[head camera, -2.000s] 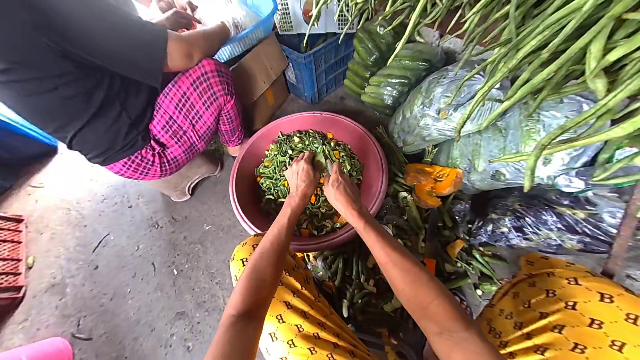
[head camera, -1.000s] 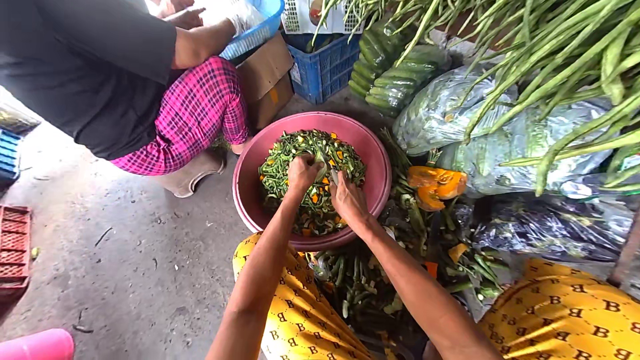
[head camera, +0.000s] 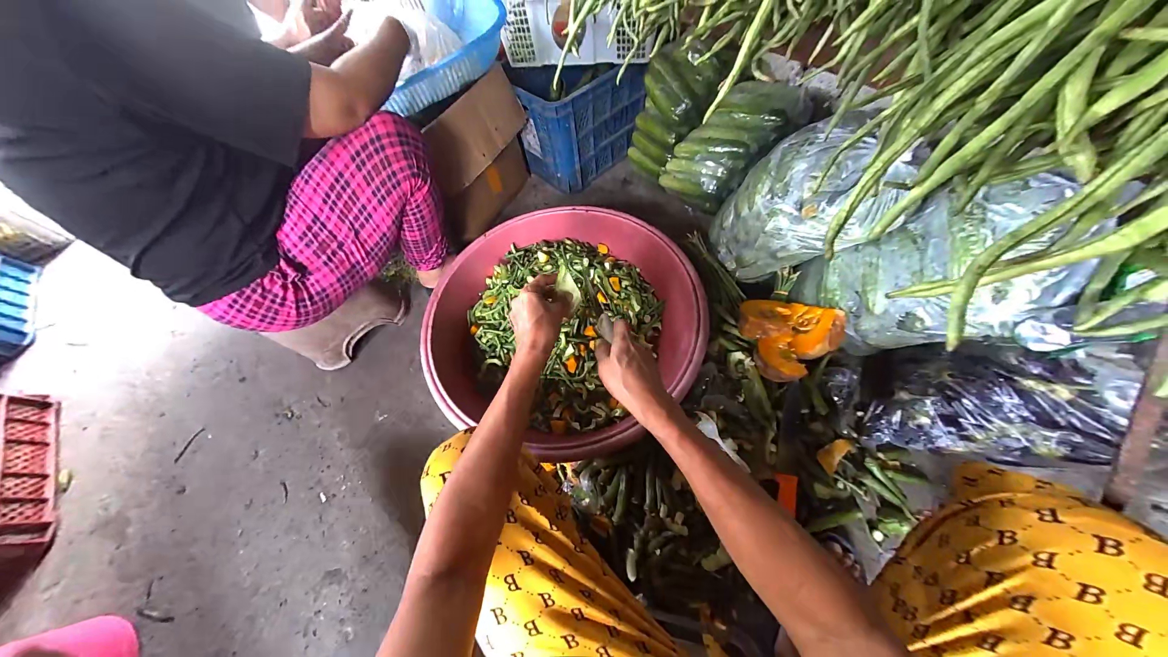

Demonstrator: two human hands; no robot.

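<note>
A round pink plastic basin (head camera: 684, 365) holds chopped green vegetables and orange squash pieces (head camera: 511, 301). Over the middle of this heap, my left hand (head camera: 538, 315) grips a pale green vegetable piece (head camera: 568, 288) between thumb and fingers. My right hand (head camera: 628, 365) is just to its right and lower, closed on what looks like a small knife (head camera: 605, 327), whose blade is hard to make out. Right of the basin lies a cut orange squash (head camera: 792, 336) on greens and trimmings.
A person (head camera: 365, 219) in plaid trousers squats at the left by a blue basket (head camera: 465, 55). A cardboard box (head camera: 474, 146) and blue crate (head camera: 584, 128) stand behind the basin. Bagged cucumbers (head camera: 730, 137) and long beans (head camera: 1022, 119) fill the right. A red crate (head camera: 27, 465) is far left.
My hands stay over the basin and have shifted slightly; the pale green piece in my left hand shows more plainly now. The view has moved slightly.
</note>
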